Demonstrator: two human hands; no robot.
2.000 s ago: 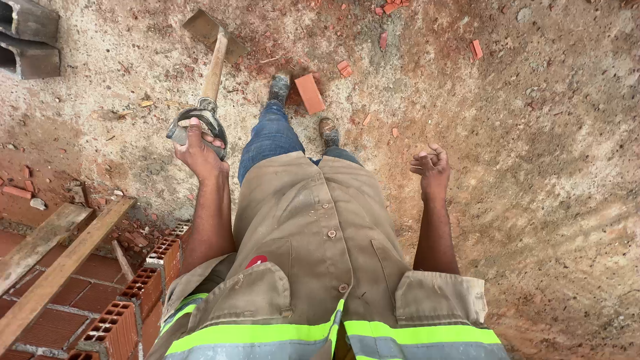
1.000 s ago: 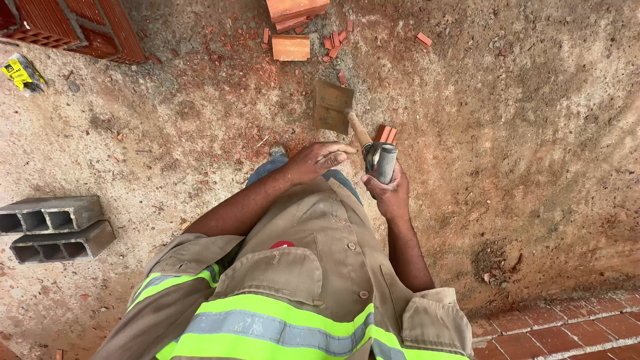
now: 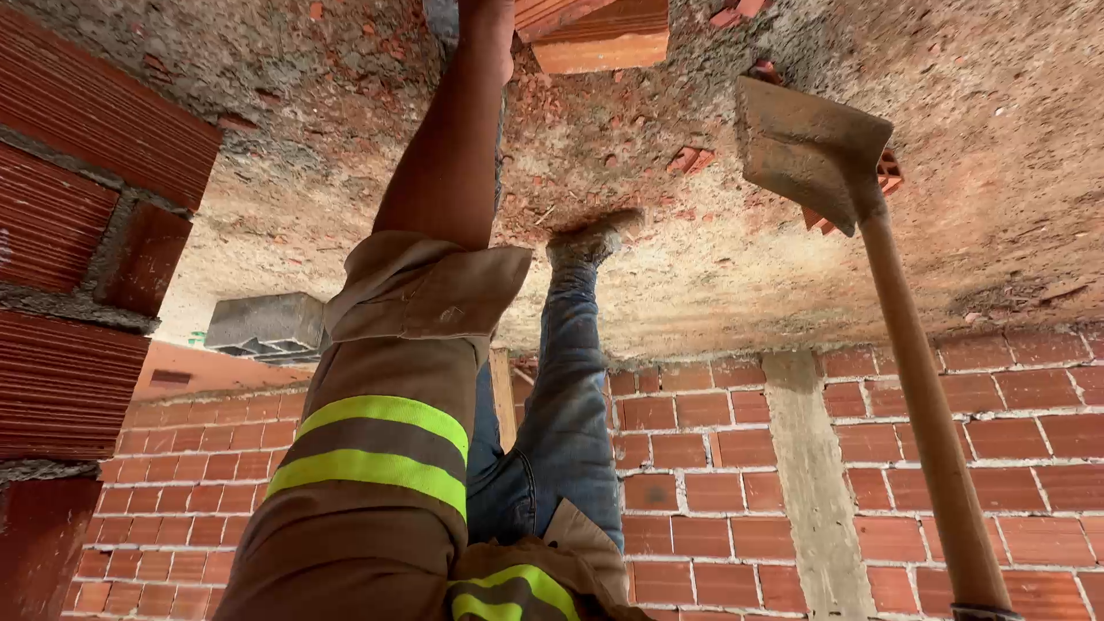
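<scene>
My left arm reaches up through the middle of the head view. Only the wrist and the heel of my left hand (image 3: 490, 34) show at the top edge, left of a stack of orange clay bricks (image 3: 602, 39); the fingers are cut off. My right hand is out of view. At the right is a hoe (image 3: 811, 147) with a dirty, broad metal blade and a long wooden handle (image 3: 923, 379). The blade appears over the rough ground, near broken brick pieces (image 3: 690, 159); the handle runs down to the bottom edge, where a dark end shows.
A ribbed clay-brick wall (image 3: 52, 216) with mortar joints stands close at the left. Grey hollow concrete blocks (image 3: 267, 323) lie beyond it. Another brick wall (image 3: 716, 474) with a concrete column (image 3: 806, 474) crosses the lower view. A boot (image 3: 595, 237) stands on the ground.
My left arm, bent across my front before, now stretches away toward the bricks. My right hand, on the hoe's handle end a second ago, has left the view. The view has tilted strongly.
</scene>
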